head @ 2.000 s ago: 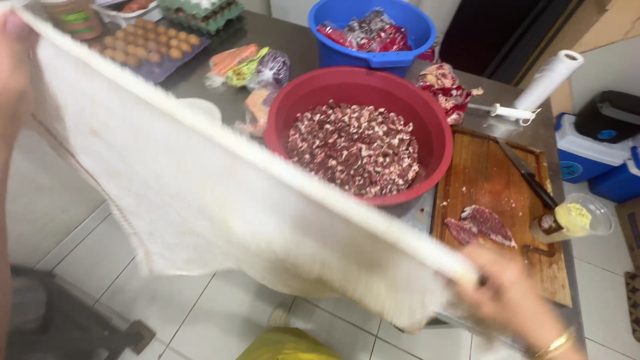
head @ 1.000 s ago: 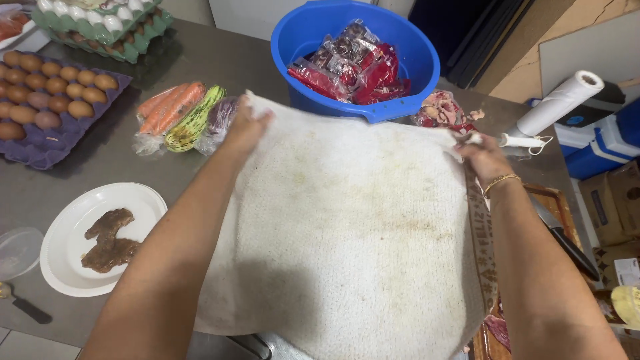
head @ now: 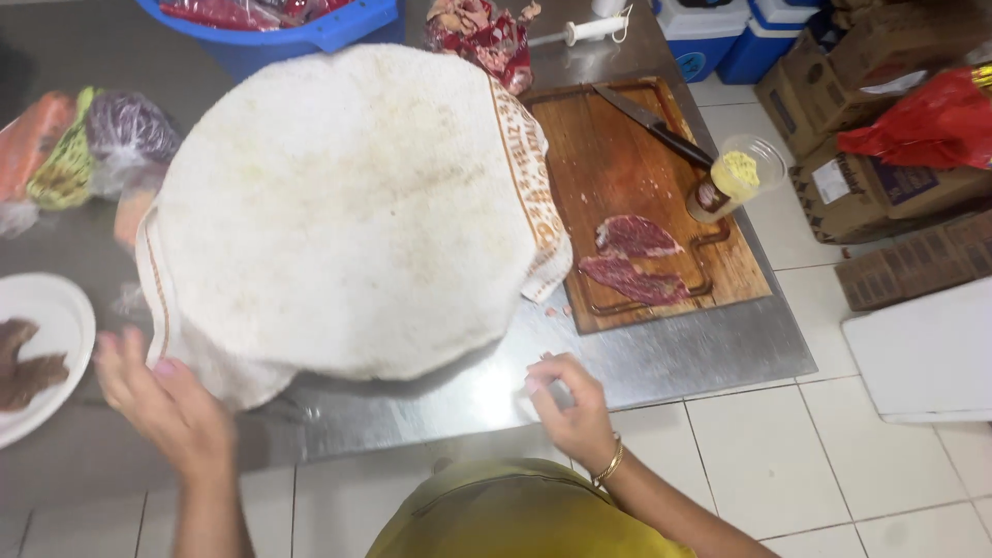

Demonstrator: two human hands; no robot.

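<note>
A white cloth towel (head: 356, 209) with a brown printed border lies spread over a round shape, the red basin of the earlier frames, now hidden. My left hand (head: 167, 395) is beside the towel's lower left corner, fingers apart and slightly blurred. Over the steel table's front edge, my right hand (head: 570, 407) has its fingers curled; whether a small pale thing shows between them or only the table, I cannot tell. Right of the towel, a wooden cutting board (head: 612, 163) bears two pieces of raw meat (head: 635, 260) and a black-handled knife (head: 655, 128).
A blue basin (head: 356, 27) with red packages stands behind the towel. Bagged vegetables (head: 66, 147) and a white plate (head: 58, 298) with brown meat are at the left. A plastic cup (head: 709, 198) stands by the board's right edge. Cardboard boxes (head: 821, 182) and coolers (head: 697, 35) are beyond the table.
The towel, held stretched between both hands earlier, now lies over the red basin. Both hands have let go of it and moved back toward me. The view has shifted.
</note>
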